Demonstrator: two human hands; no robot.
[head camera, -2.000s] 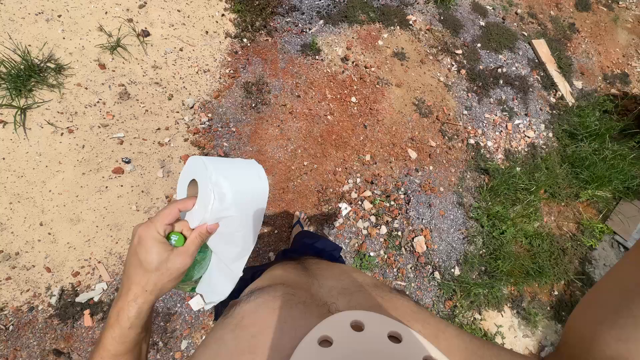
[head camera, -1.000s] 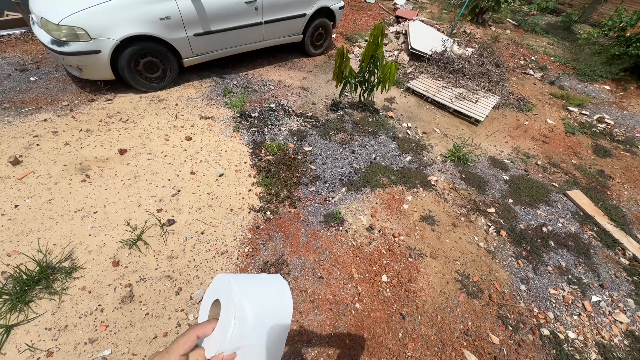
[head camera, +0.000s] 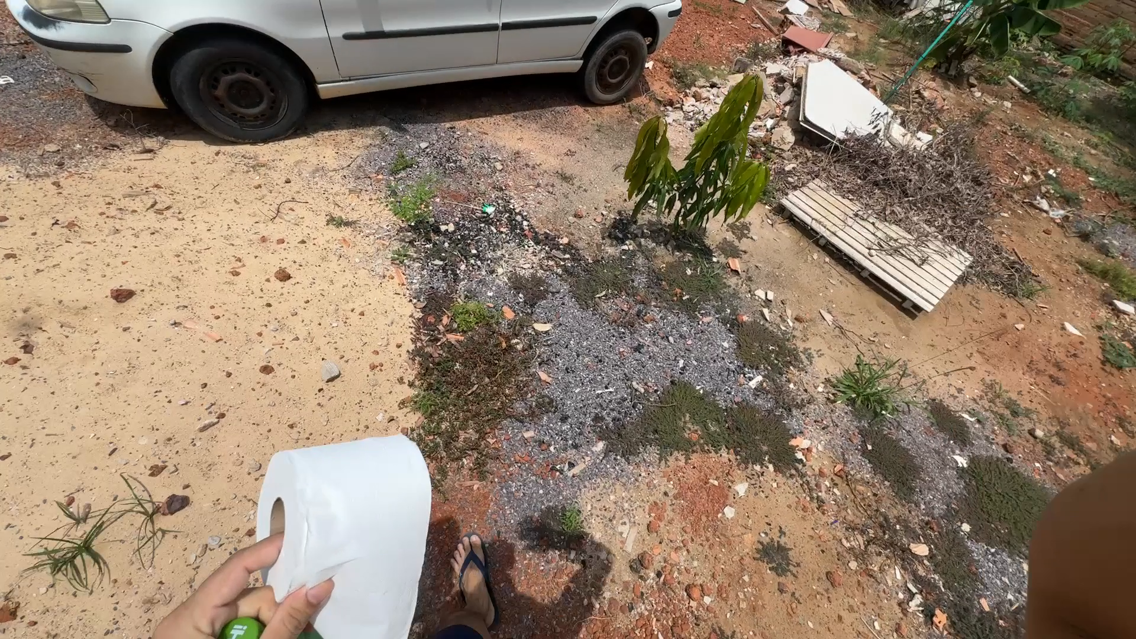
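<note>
A large white paper roll (head camera: 368, 524) with a cardboard core is in my left hand (head camera: 244, 590), low and left of centre. My fingertips are at the core opening and my thumb presses the roll's edge. The same hand holds a green-capped item (head camera: 241, 628) with a green body, mostly cut off by the bottom edge. My right hand is outside the view; a blurred bare part of the arm (head camera: 1078, 559) shows at the right edge. Below the roll's right side, my foot in a dark flip-flop (head camera: 475, 577) rests on reddish soil.
A white car (head camera: 417, 44) stands across the top left. A leafy sapling (head camera: 697, 164) grows right of centre, with a slatted wooden pallet (head camera: 874, 244), dry branches (head camera: 932, 191) and a white slab (head camera: 839, 99) on rubble beyond. Sand, gravel and weeds cover the ground.
The view has tilted up from my torso to the ground and car. My left hand keeps hold of the paper roll and green item. My foot has come into view below the roll.
</note>
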